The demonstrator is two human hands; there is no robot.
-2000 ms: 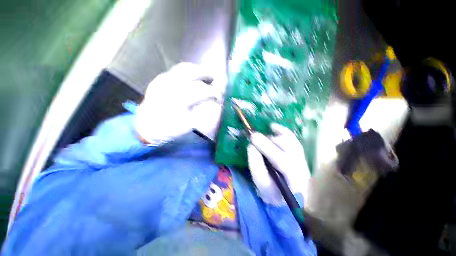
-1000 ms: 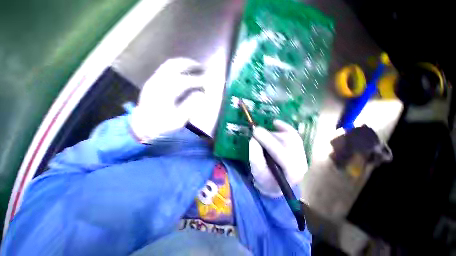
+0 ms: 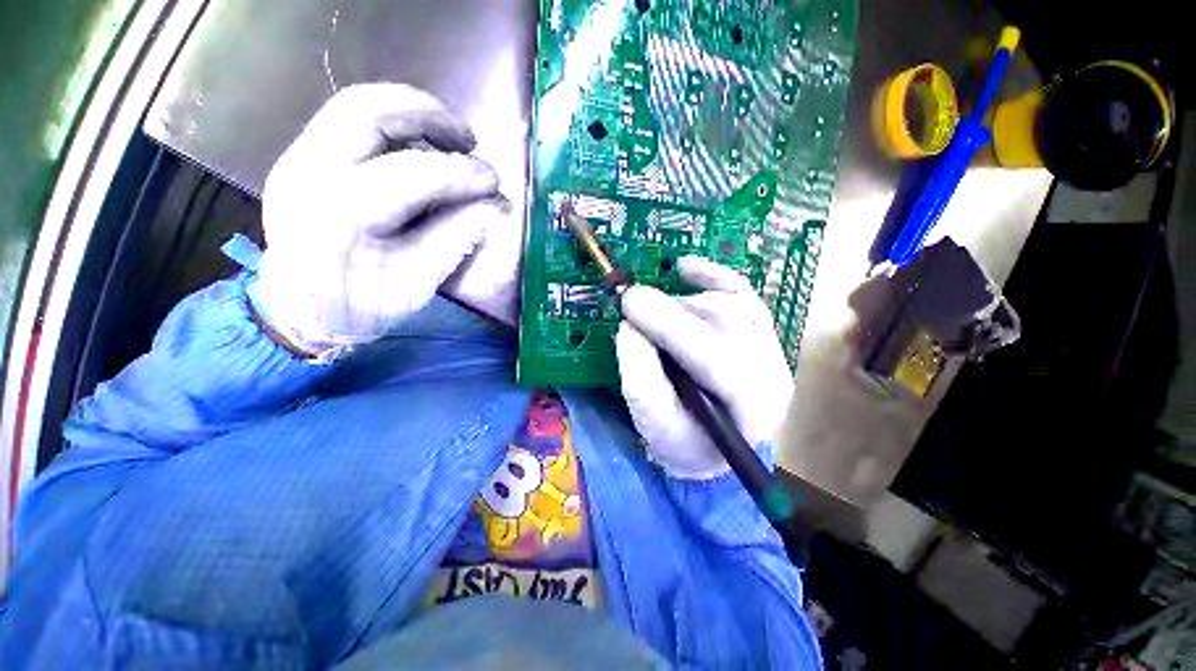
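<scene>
A green printed circuit board (image 3: 735,144) lies lengthwise in front of me, its near edge by my smock. My right hand (image 3: 708,361), in a white glove, is closed around a soldering iron (image 3: 715,426) like a pen. The iron's copper-brown tip points up and left, at a silvery pad group near the board's left edge; whether it touches is unclear. My left hand (image 3: 374,216), gloved in white, is just left of the board with curled fingers, thumb and fingertips close together. No solder wire can be made out in the fingers.
The steel bench (image 3: 262,79) lies under the board. To its right are a yellow ring (image 3: 917,112), a blue tube-shaped tool (image 3: 947,184), a black-and-yellow round container (image 3: 1108,125) and a dark iron stand (image 3: 938,315). A pale rail (image 3: 99,144) curves along the far left.
The picture is sharper, and the board and hands sit further left and higher in it. The iron's tip has shifted slightly left across the pads. My right hand still holds the iron.
</scene>
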